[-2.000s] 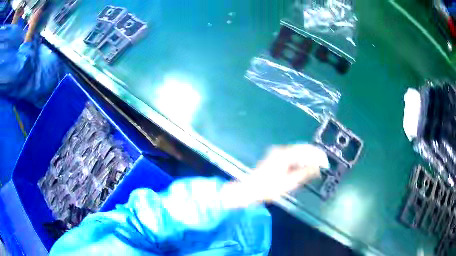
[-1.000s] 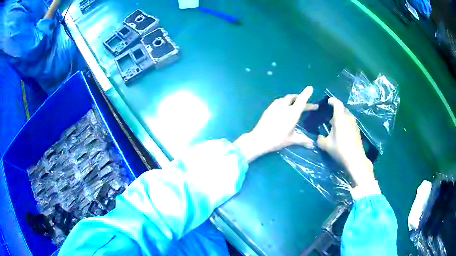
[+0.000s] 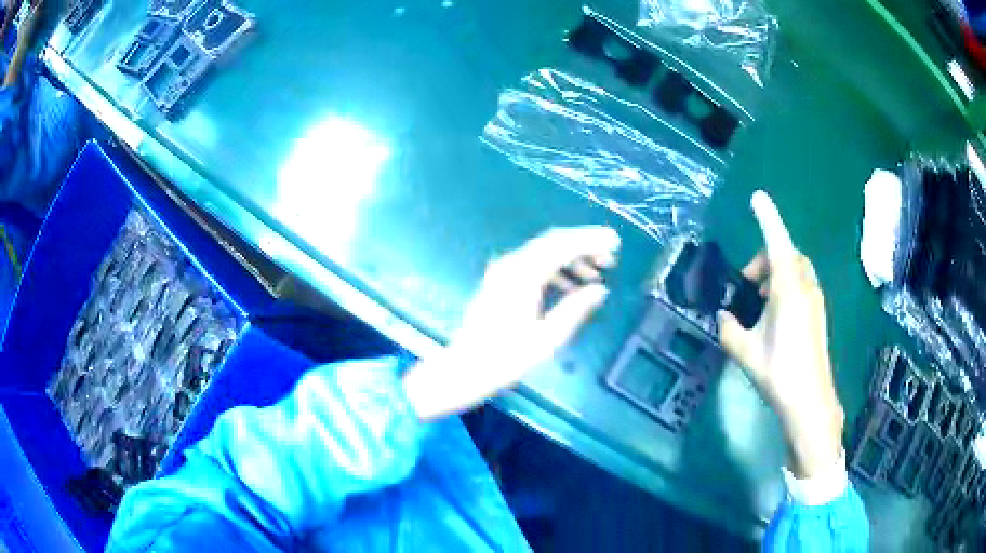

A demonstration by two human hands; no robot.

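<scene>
A dark grey housing (image 3: pixel 645 373) lies flat near the bench's front edge, its window end toward me. My right hand (image 3: pixel 786 340) holds a black panel (image 3: pixel 701 279) between thumb and fingers, over the housing's far end, covering much of it. Whether panel and housing touch, I cannot tell. My left hand (image 3: pixel 530 308) is left of the housing, slightly blurred, fingers curled and apart, with nothing visible in it. Beyond the hands lies a crinkled clear bag (image 3: pixel 605 146), with more black panels (image 3: pixel 649 78) along its far side.
A blue bin (image 3: pixel 232 373) with packed grey parts (image 3: pixel 135 346) stands left of the bench. More housings lie at upper left (image 3: pixel 184 54) and lower right (image 3: pixel 919 432). Bagged black panels (image 3: pixel 946 232) lie at right. Another person's sleeve (image 3: pixel 43 140) shows at far left.
Both hands have moved from the clear bag back toward the housing. My right hand now holds a black panel over it, and my left hand is away from the bag. The camera view has shifted.
</scene>
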